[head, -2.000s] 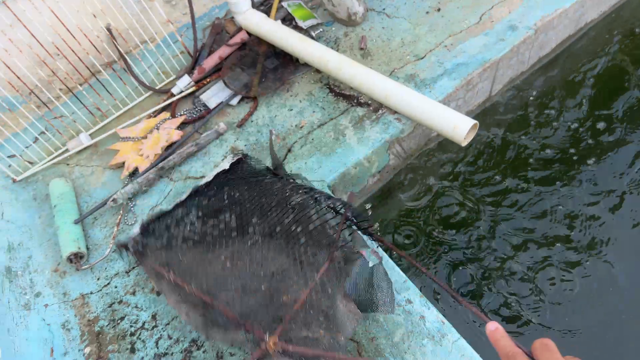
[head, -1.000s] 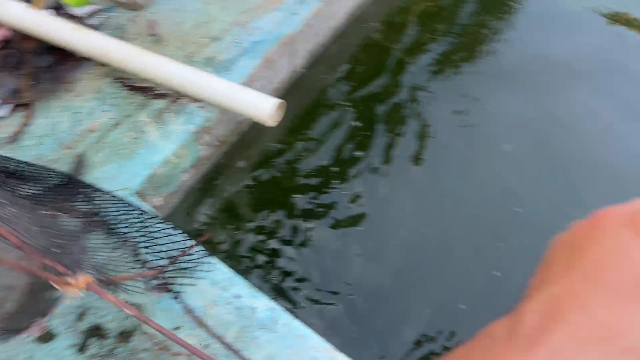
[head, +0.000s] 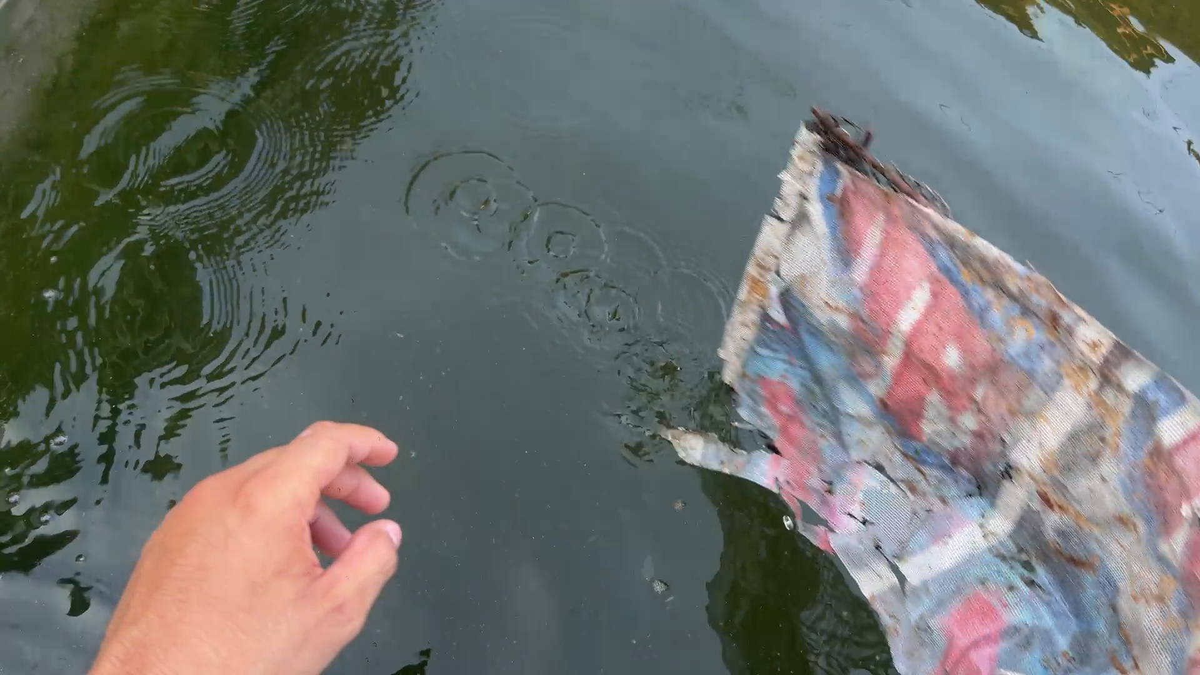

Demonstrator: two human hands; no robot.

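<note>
My left hand (head: pixel 267 544) reaches in from the lower left above the dark water, back of the hand up. Its fingers are curled and parted from the thumb, and nothing is between them. To its right, across a stretch of water, a torn, dirty sheet of printed fabric (head: pixel 1012 412) in red, blue and white hangs over the water. Its frayed lower left strip is close to the surface; whether it touches cannot be told. A dark twiggy bit (head: pixel 867 159) lies along its top corner. My right hand is not in view, and what holds the sheet is outside the frame.
Greenish-grey water (head: pixel 525 394) spreads under the hand and the fabric. Ring ripples cross it at the left and centre, with small floating specks and bubbles. A pale, blurred strip of the pool's edge (head: pixel 33 66) shows at the top left.
The view has swung from the blue ledge, dark net and white pipe to the water. The fabric sheet and my left hand, fingers apart, have come into sight.
</note>
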